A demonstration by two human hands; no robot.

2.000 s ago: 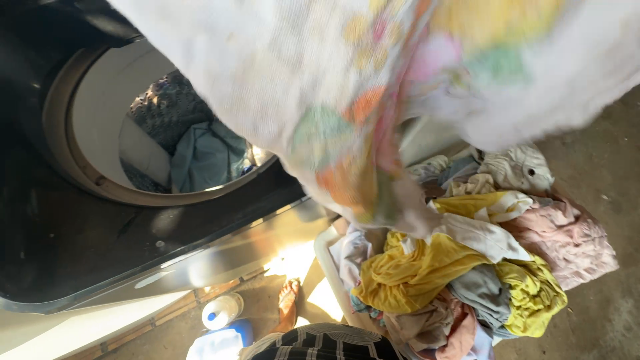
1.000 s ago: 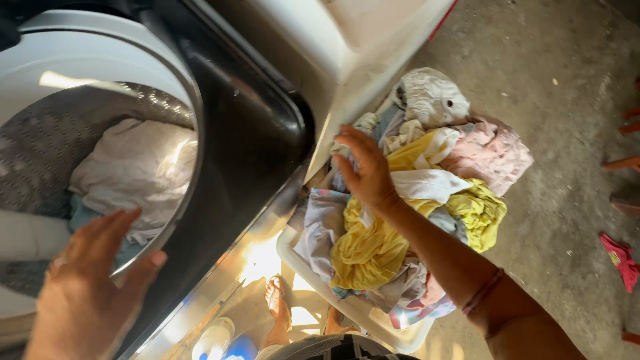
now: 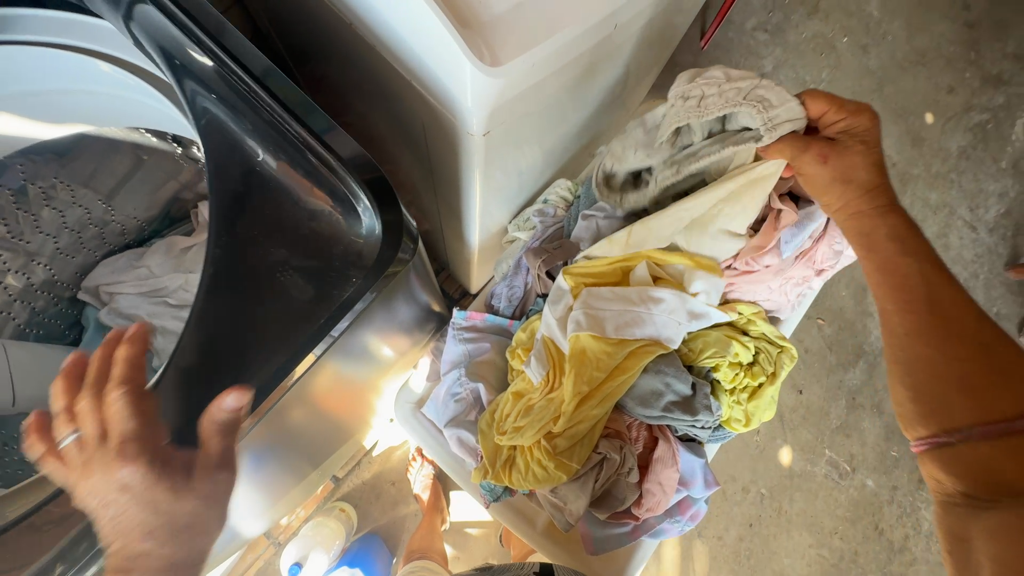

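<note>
A heap of clothes fills a white plastic basket point(image 3: 436, 448). Gripped in my right hand point(image 3: 840, 152) is the gathered waistband of a cream garment point(image 3: 720, 104), lifted at the heap's far end. Yellow-and-white cloth point(image 3: 568, 400), lime-yellow cloth point(image 3: 740, 364), pink cloth point(image 3: 800, 272) and grey cloth point(image 3: 672, 396) lie around it. My left hand point(image 3: 144, 440), wearing a ring, is over the near rim of a top-loading washing machine point(image 3: 280, 240), fingers spread and holding nothing. Inside the perforated metal drum point(image 3: 72, 216) lies a pale crumpled cloth point(image 3: 156, 276), with teal cloth partly hidden below it.
A white basin-like unit point(image 3: 472, 128) stands beyond the basket, beside the machine. On the concrete floor point(image 3: 848, 448) near my feet point(image 3: 428, 488) are a whitish container point(image 3: 320, 536) and a blue-and-white container point(image 3: 364, 552). A thin red object point(image 3: 718, 22) shows at the top.
The patterned cloth held up two seconds ago is out of sight. My right hand, over the heap one second ago, has moved to its far right and taken hold of the cream garment.
</note>
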